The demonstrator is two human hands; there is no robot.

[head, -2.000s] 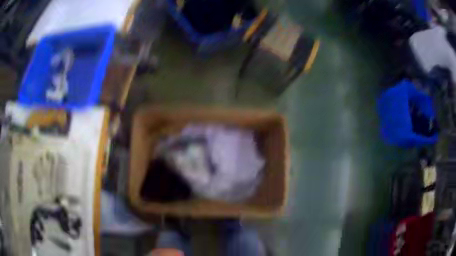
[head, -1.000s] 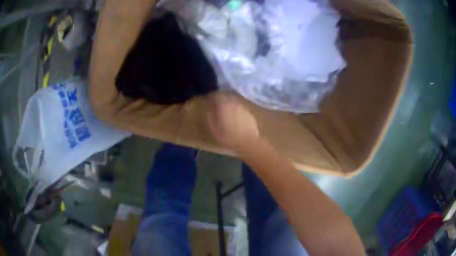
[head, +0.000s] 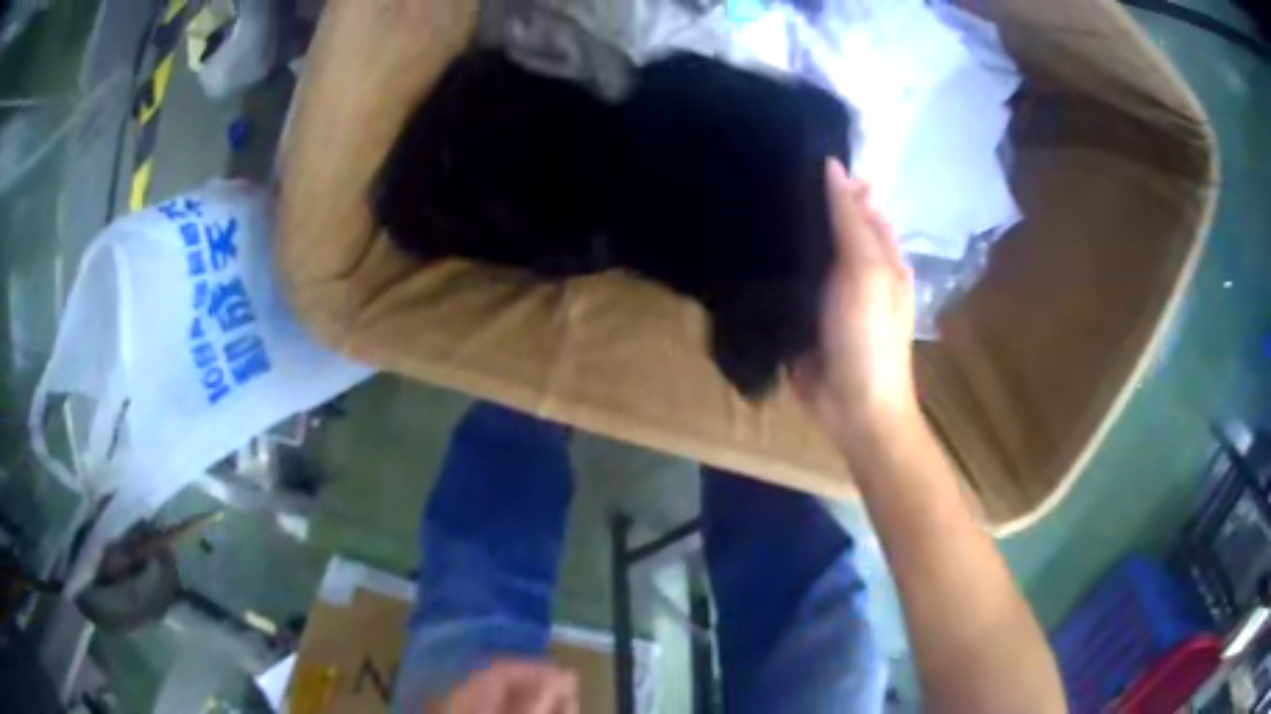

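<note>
A brown carton [head: 655,370] with rounded sides stands in front of my knees. My right hand [head: 864,300] grips the right end of a black fabric bundle [head: 739,181] at the carton's near side. More black fabric [head: 488,168] lies to its left inside the carton. White sheets [head: 927,126] and crinkled clear plastic lie behind and to the right of the bundle. My left hand [head: 509,689] is at the bottom edge over my thigh, partly cut off and blurred; its fingers cannot be made out.
A white carrier bag with blue print [head: 223,314] hangs left of the carton. A flat cardboard piece [head: 370,649] lies on the floor below my legs. A black metal frame [head: 623,600] stands between my legs. A blue crate [head: 1136,628] and a red item [head: 1178,677] are at lower right.
My right hand has moved right from the carton's near edge and now holds a black bundle. The black fabric spreads further right over the plastic. My left hand has appeared at the bottom.
</note>
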